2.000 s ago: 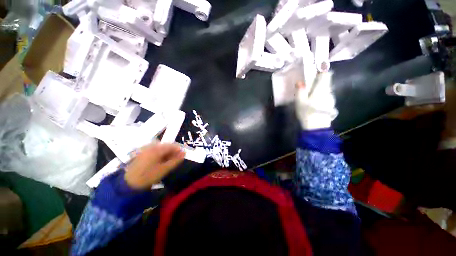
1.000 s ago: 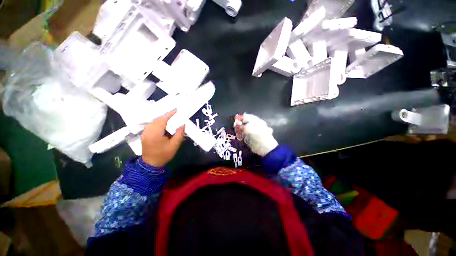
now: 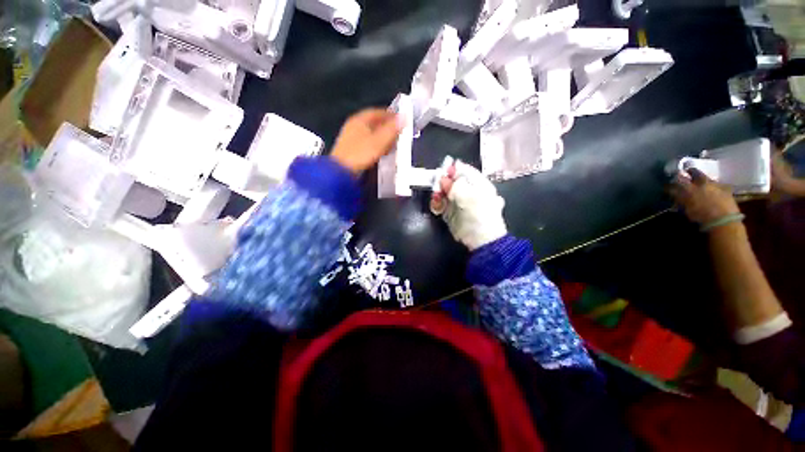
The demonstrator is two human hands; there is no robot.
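A white plastic housing (image 3: 396, 159) is upright between my hands, its box part towards the left and its arm pointing right. My bare left hand (image 3: 366, 139) is at the upper end of the box part, fingers on its edge, slightly blurred. My right hand (image 3: 469, 205), in a white glove with bare fingertips, is at the end of the housing's arm, fingers closed around it. Whether a small piece is between the right fingers cannot be seen. Small white plastic clips (image 3: 371, 272) lie in a loose pile nearer to me, beside my left sleeve.
White housings (image 3: 181, 119) are heaped at left beside a cloudy plastic bag (image 3: 79, 274) and a cardboard carton (image 3: 66, 84). More housings (image 3: 521, 137) stand grouped beyond my right hand. At right, another person's hand (image 3: 706, 199) holds a housing (image 3: 743, 165).
My left hand has moved right and away from me, taking a housing from the left heap. My right hand has moved from the clips to its arm end. Another person's hands have appeared at right.
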